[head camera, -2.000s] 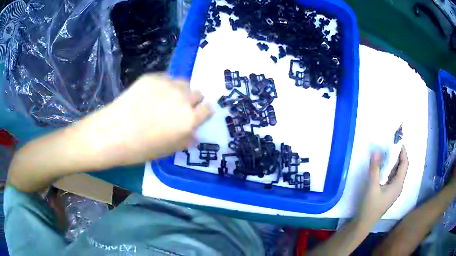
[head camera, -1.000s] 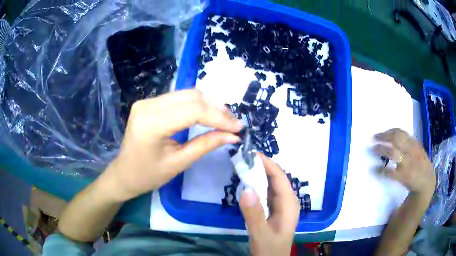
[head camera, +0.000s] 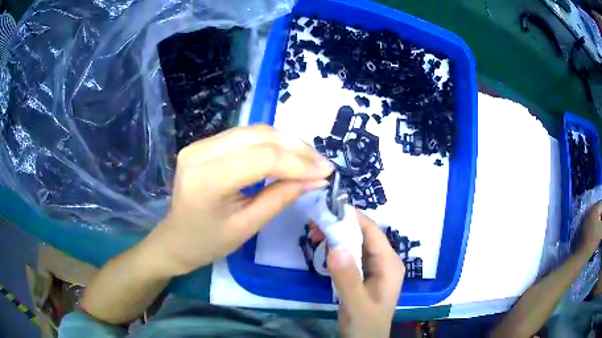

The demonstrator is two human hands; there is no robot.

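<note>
My left hand (head camera: 241,191) pinches a small black moulded part (head camera: 331,177) between thumb and fingertips, mostly hidden by the fingers. My right hand (head camera: 366,277) holds the white-wrapped nippers (head camera: 342,231), whose short metal jaws point up and touch or nearly touch that part. Both hands are over the near left part of the blue tray (head camera: 465,165). Uncut moulded shots (head camera: 360,155) lie in the middle of the tray on the white liner (head camera: 412,191), others near its front edge, partly behind my right hand. Cut black parts (head camera: 369,59) are heaped at the far end.
A clear plastic bag (head camera: 72,132) with dark mouldings (head camera: 204,86) stands left of the tray. A white pad (head camera: 508,198) lies under and right of it. Another person's arm (head camera: 561,284) and a second blue tray (head camera: 566,191) are at the right. Curved black parts lie on the green surface beyond.
My left hand came in from the tray's left side, and my right hand came into view with the nippers, meeting over the tray. The other person's hand moved off the white pad to the right.
</note>
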